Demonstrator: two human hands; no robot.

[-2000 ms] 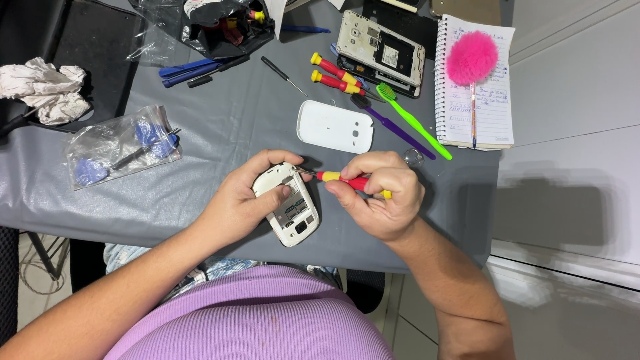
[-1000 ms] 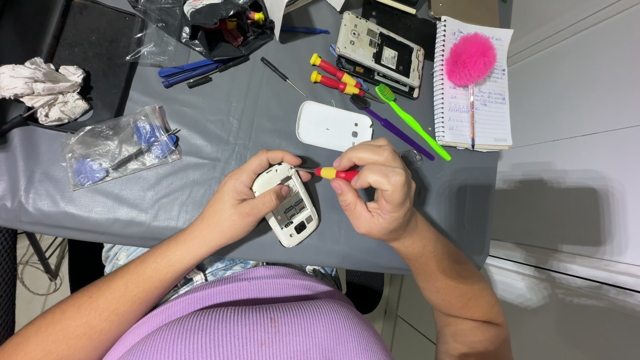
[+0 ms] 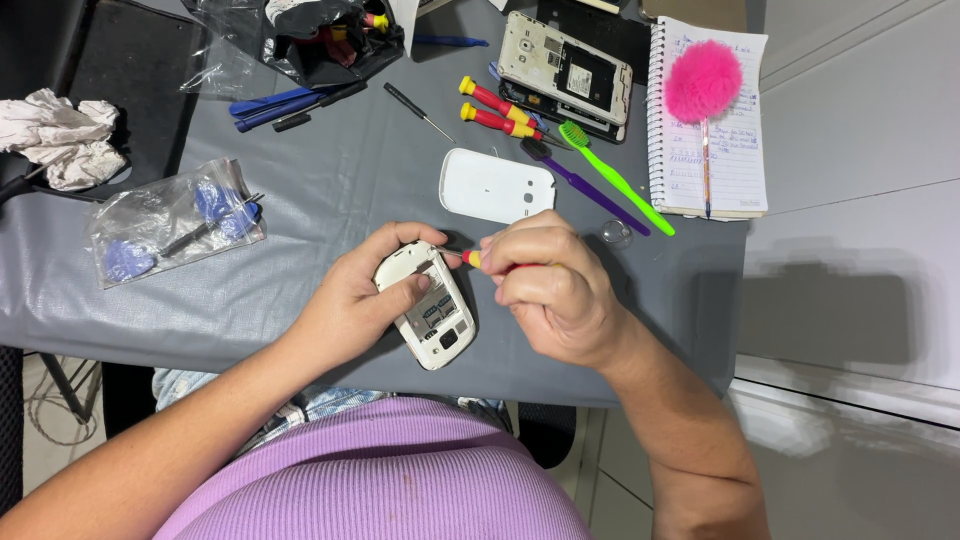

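A white mobile phone (image 3: 459,339) with its back off and battery bay exposed is tilted in my left hand (image 3: 360,300), the thumb lying across the bay. My right hand (image 3: 551,289) grips a red and yellow precision screwdriver (image 3: 471,259). Its tip meets the upper right edge of the phone, beside my left fingertips; the exact contact point is too small to tell. Just above my right hand lies a white phone back cover (image 3: 487,184). Two more red and yellow screwdrivers (image 3: 499,120) rest farther back, near a thin black screwdriver (image 3: 409,103).
Behind my right hand are a green toothbrush (image 3: 622,184), a purple toothbrush (image 3: 592,191) and a disassembled phone (image 3: 517,56). A spiral notebook (image 3: 739,165) with a fluffy pink pen (image 3: 703,82) lies right. Left are a plastic bag (image 3: 176,225), blue pry tools (image 3: 277,105) and crumpled paper (image 3: 64,139).
My right hand's fingers have shifted on the screwdriver's handle and closed over more of it than a second ago. The phone stays in my left hand in about the same place.
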